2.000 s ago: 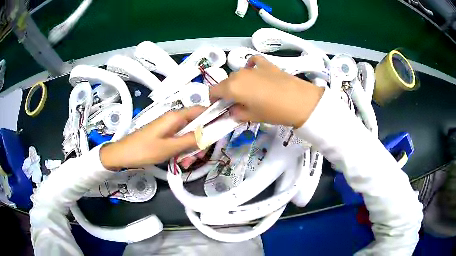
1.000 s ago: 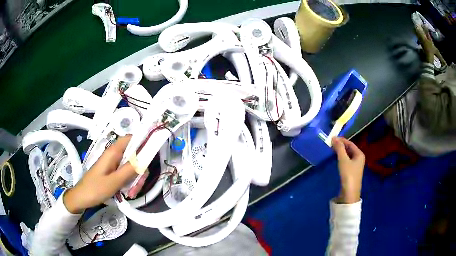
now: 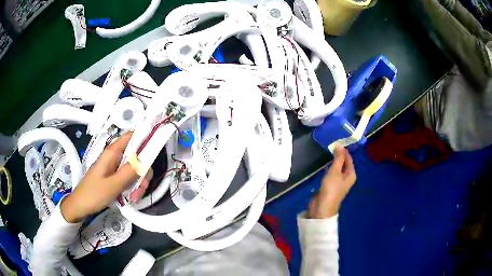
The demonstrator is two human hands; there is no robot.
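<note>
My left hand (image 3: 100, 186) is shut on a white neckband fan arm (image 3: 162, 126) with red and black lead wires and a round grey disc at its upper end. A cream masking tape piece (image 3: 135, 164) is on the arm beside my fingers. My right hand (image 3: 334, 180) pinches the free end of the yellowish tape strip (image 3: 368, 113) at the front of the blue tape dispenser (image 3: 345, 116). The strip runs from the dispenser's roll to my fingertips. The far side of my left grip is hidden.
White fan halves (image 3: 283, 64) are heaped across the dark bench (image 3: 396, 40). A thick tape roll (image 3: 340, 16) stands at the back. A green conveyor (image 3: 32, 70) lies beyond the metal edge. Another person's sleeve (image 3: 458, 38) is at upper right. A thin tape roll (image 3: 5, 185) is at far left.
My right hand left the white parts, took the tape end at the dispenser and has since moved down and left with it. My left hand still holds the arm. The view has swung right.
</note>
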